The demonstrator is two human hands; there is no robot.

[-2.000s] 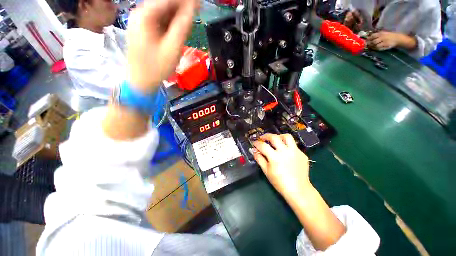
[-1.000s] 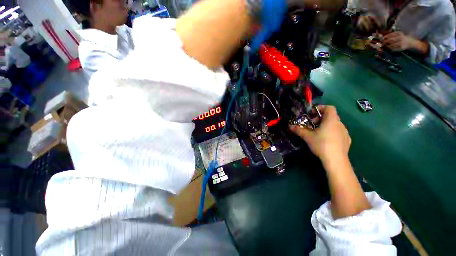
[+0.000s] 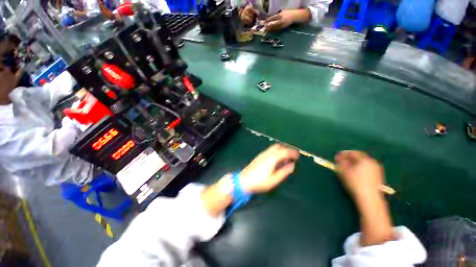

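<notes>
My left hand, with a blue wrist strap, is over the green bench with its fingers curled. My right hand is to its right, blurred, fingers bent down. I cannot tell whether either holds a small part. The black clamp fixture is at the left, apart from both hands. Its large red handle is on the left side. A unit with a dark rounded module lies in the nearer nest. The readout shows two rows of red digits above a white label.
Small units lie on the green belt, one beyond the fixture and one at the right. Worn tape runs along the seam. Clear plastic is at lower right. People in white sit at the left and across the belt.
The view has swung right. My left hand has left the large red handle and come down to the bench. My right hand has left the fixture's right station. The readout digits have changed.
</notes>
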